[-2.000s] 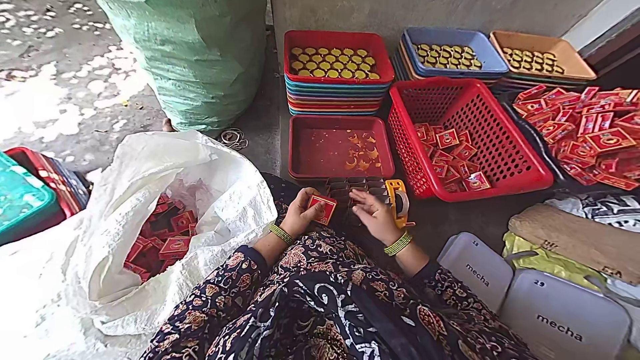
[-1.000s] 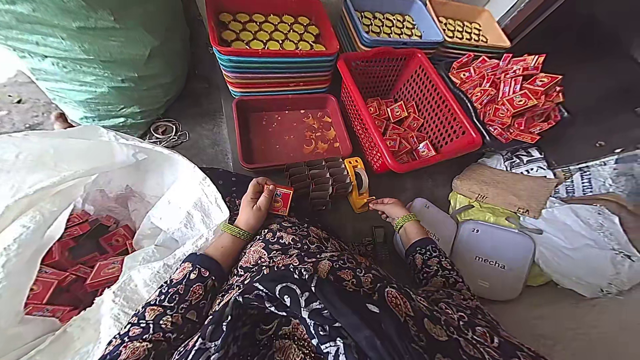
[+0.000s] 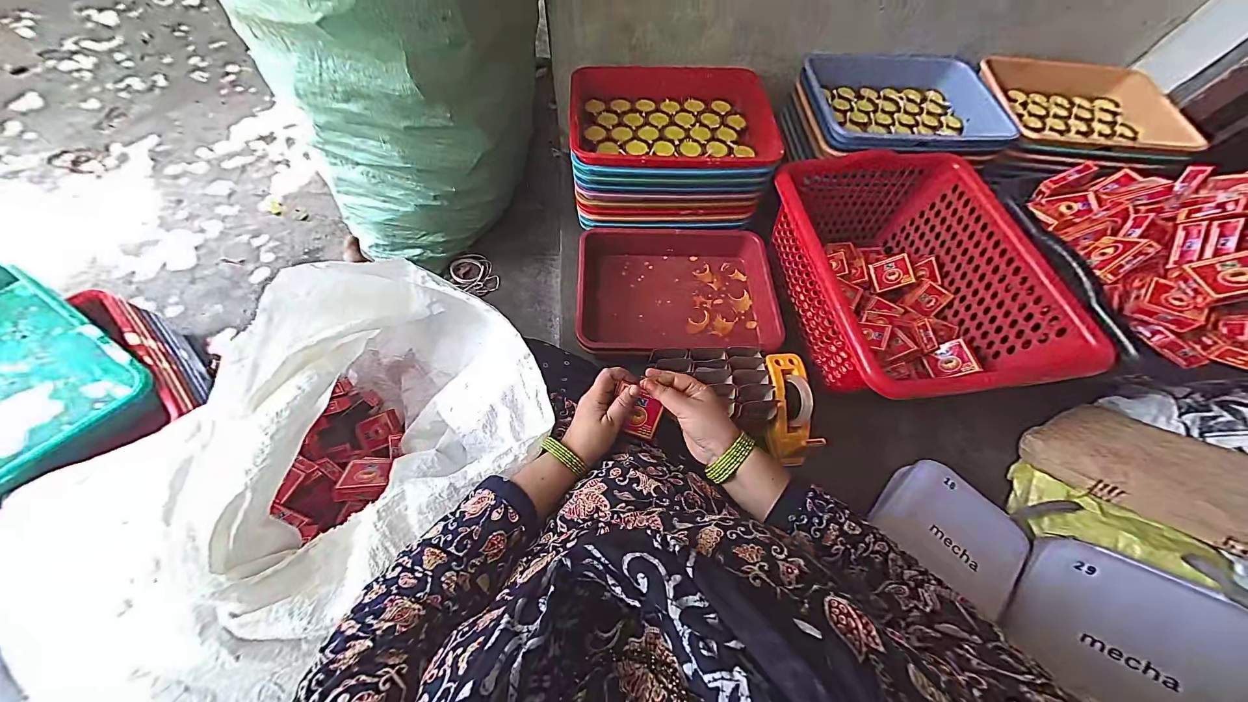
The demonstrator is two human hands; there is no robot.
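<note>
My left hand (image 3: 604,414) grips a small red printed cardboard box (image 3: 643,413) by its left side, above my lap. My right hand (image 3: 690,405) has its thumb and fingers together at the top edge of the same box. Just beyond my right hand lies a block of dark open cells (image 3: 746,375), partly hidden by it. A yellow tape dispenser (image 3: 788,419) with a roll of tape stands against the block's right side. Behind is a shallow red tray (image 3: 634,292) with yellowish scraps in it.
A white woven sack (image 3: 244,517) with red boxes lies open at left. A red perforated basket (image 3: 1063,336) holds more boxes at right. Stacked trays (image 3: 673,180) with yellow-topped round pieces stand behind. Grey lids (image 3: 941,546) lie at lower right, a green sack (image 3: 429,117) stands behind left.
My right hand was at the tape dispenser one second ago and is now at the top of the small red box. My left hand still holds the box. The view has swung left.
</note>
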